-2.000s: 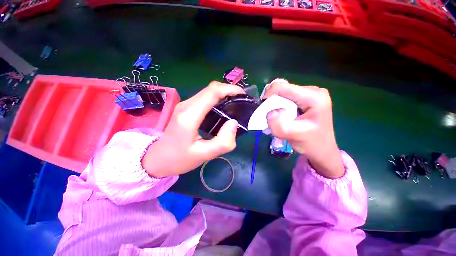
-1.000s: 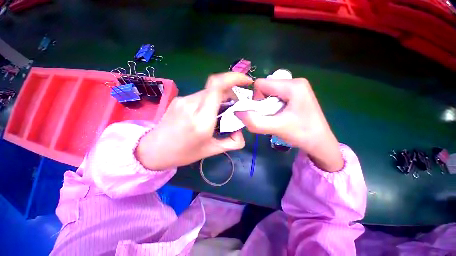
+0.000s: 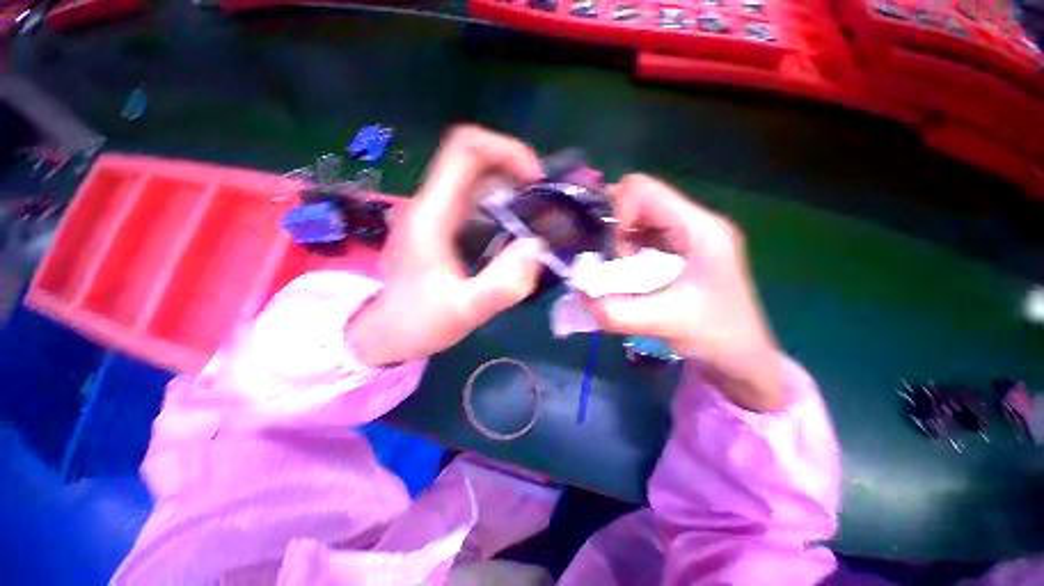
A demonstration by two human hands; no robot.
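My left hand (image 3: 449,246) grips a dark, glossy, round-faced workpiece (image 3: 555,223) above the table, with the thumb at its front and a clip's wire handle slanting across it. My right hand (image 3: 687,269) pinches a white wiping cloth (image 3: 627,274) at the workpiece's right side. A loose end of the cloth hangs below the fingers. The picture is blurred, so the exact contact of the cloth and the workpiece's far side cannot be told.
A coral-red compartment tray (image 3: 172,246) is at left, with blue (image 3: 313,222) and black clips on its edge. A blue stick (image 3: 588,378), a thin ring (image 3: 501,398) and a light-blue clip (image 3: 653,347) lie near me. Black clips (image 3: 948,409) lie right; red parts trays (image 3: 733,71) stand far.
The hands have parted a little, and the workpiece's round dark face shows again, where one second ago the cloth and fingers covered it. The cloth has moved to its right side. The view has shifted slightly.
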